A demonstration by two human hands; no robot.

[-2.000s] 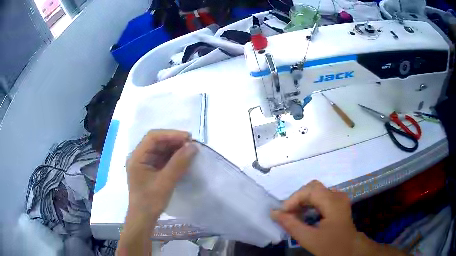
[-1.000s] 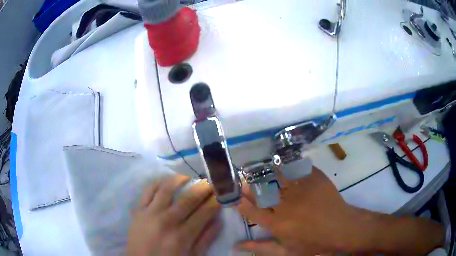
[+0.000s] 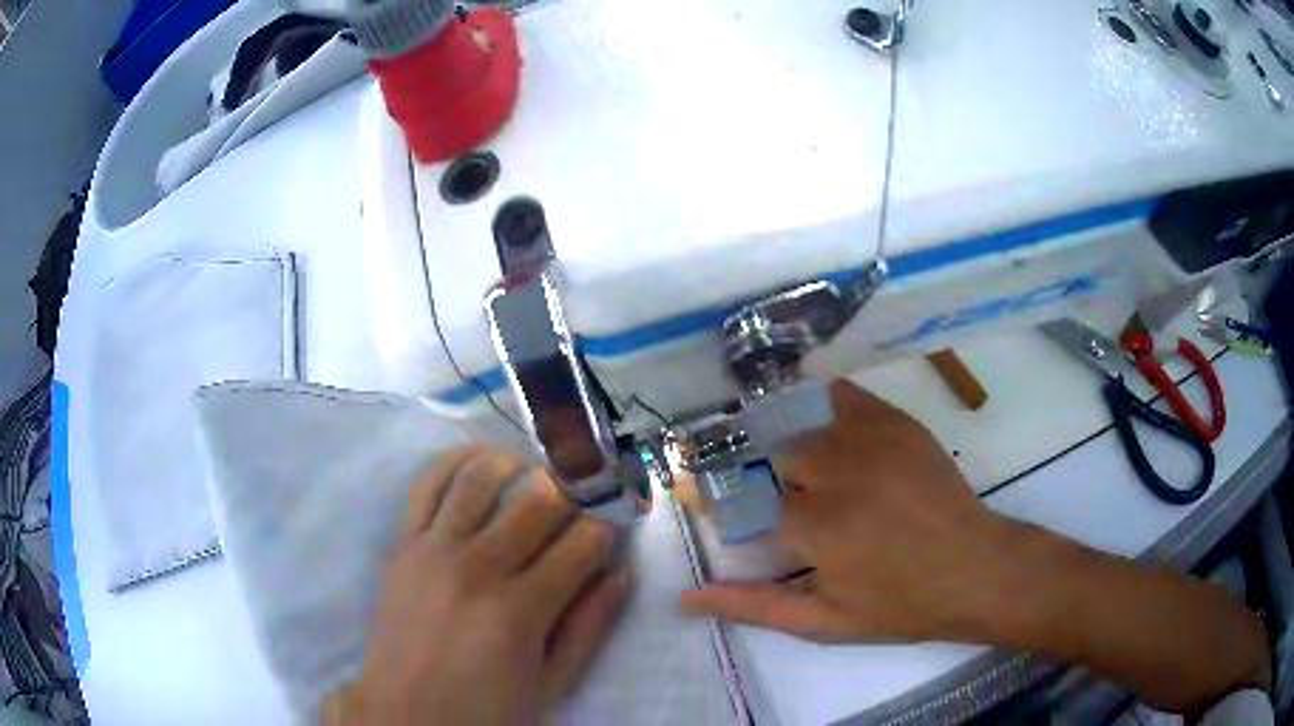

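Note:
A pale grey-white fabric panel [image 3: 305, 475] with a dark edge lies under the needle area of the white sewing machine [image 3: 681, 156]. My left hand [image 3: 497, 596] rests flat on the panel, left of the needle, fingers slightly bent. My right hand [image 3: 866, 525] lies right of the needle, its thumb beside the panel's dark edge; its fingertips are partly hidden behind the grey blocky piece [image 3: 741, 499]. The shiny take-up lever guard [image 3: 551, 383] stands in front of the needle area and partly hides it. Another pale panel [image 3: 192, 411] lies flat at the left.
Scissors [image 3: 1157, 426] with one red and one black handle lie right of my right hand. A tan-brown stick [image 3: 958, 379] lies behind the bed. A red cone [image 3: 451, 88] stands on the head's left end. Fabric [image 3: 270, 107] and a blue bin [image 3: 163, 43] are at upper left.
The panel was held up in front of the table in both hands; it now lies at the needle under them. The view has moved closer to the machine head. Since one second ago, the hands moved little.

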